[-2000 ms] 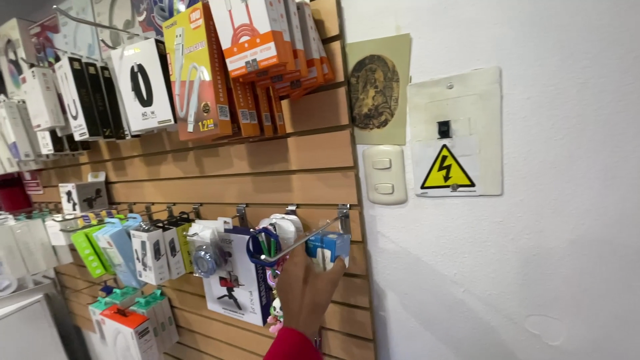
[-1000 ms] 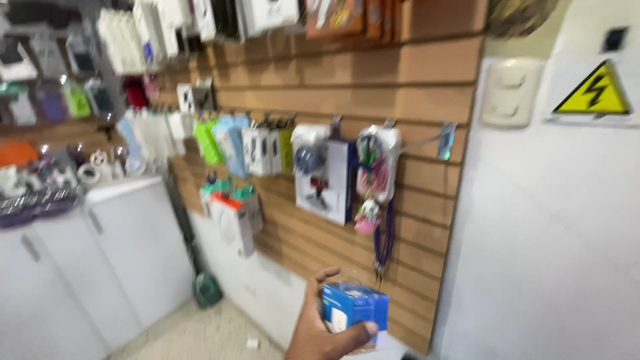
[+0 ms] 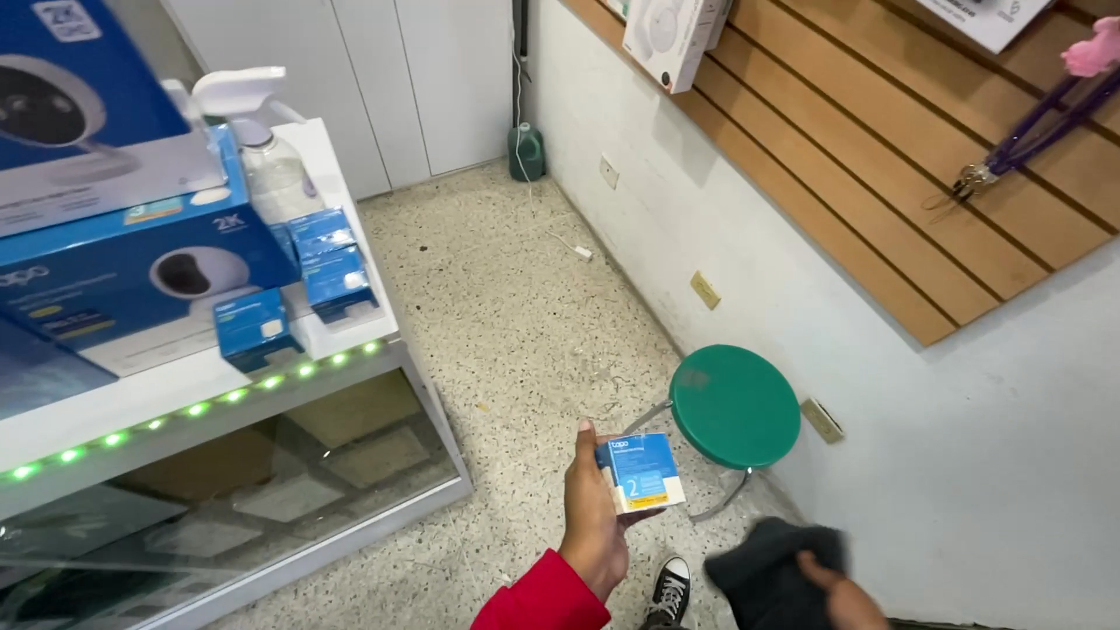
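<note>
Near the lower middle, my left hand (image 3: 593, 516), in a red sleeve, grips a small blue and white Tapo box (image 3: 643, 472) by its left side and underside. My right hand (image 3: 840, 595), at the bottom right and blurred, holds a dark cloth (image 3: 774, 569). Similar small blue boxes, one of them a box (image 3: 256, 329) near the counter's front edge, sit on the white counter (image 3: 328, 350). Larger blue Tapo camera boxes, including a box (image 3: 131, 271) with a 2K mark, are stacked at the left.
A green round stool (image 3: 735, 405) stands by the white wall, right of the held box. A glass display case (image 3: 262, 490) with green lights fills the lower left. A spray bottle (image 3: 273, 171) stands behind the boxes. A slatted wooden panel (image 3: 875, 175) hangs at the upper right.
The view has swung from the slatted wall down to the floor and counter. The hand earlier at the panel's hook now holds the blue box over the floor. The right hand with the dark cloth has appeared.
</note>
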